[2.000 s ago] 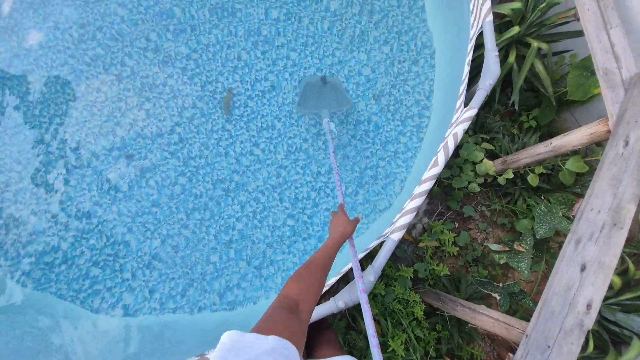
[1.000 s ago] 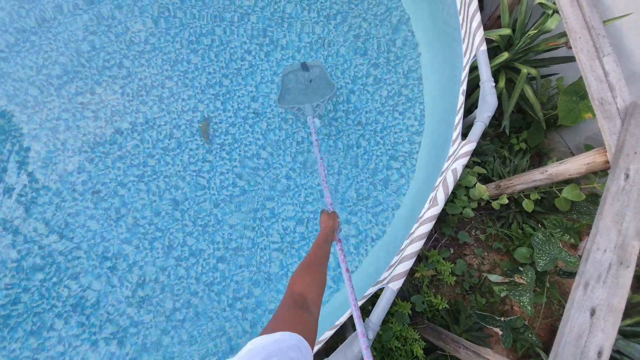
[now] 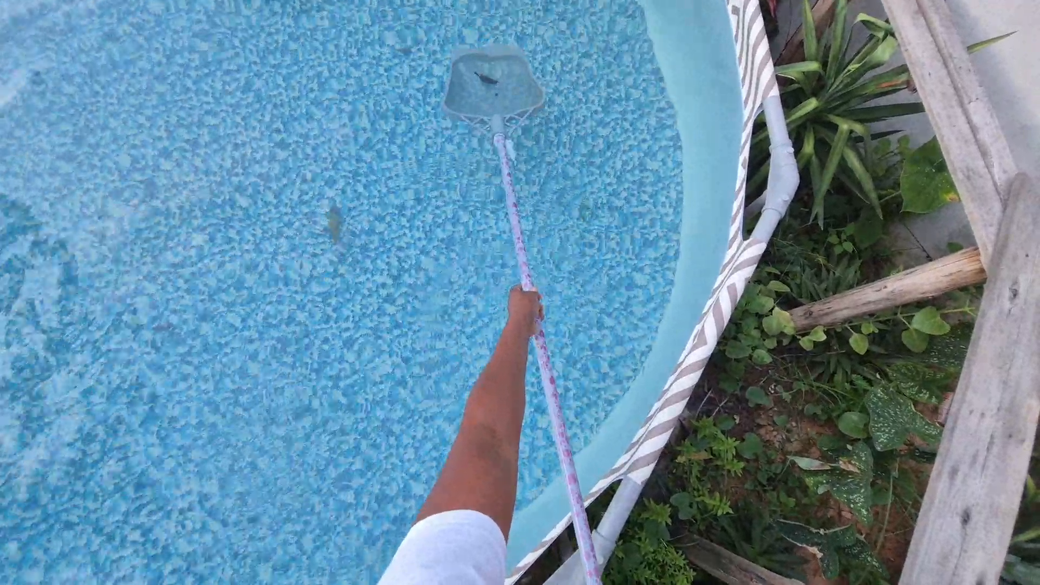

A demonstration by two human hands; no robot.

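Note:
My left hand is closed around the white and pink patterned pole of a pool skimmer net. The arm reaches up from the bottom edge in a white sleeve. At the pole's far end, the pale net head lies in the pool water, with a small dark piece of debris, perhaps a leaf, showing within its frame. A greenish-brown bit of debris lies apart, to the left of the pole. The pole's near end runs out of the bottom edge. My right hand is out of view.
The pool's white and grey chevron rim curves along the right, with a pale frame tube outside it. Beyond are green plants, weathered wooden beams and a wooden post. The pole crosses the rim near the bottom.
My left hand stays closed on the pole. The net head has moved away from me, and dark debris shows more plainly in it. The view has shifted somewhat.

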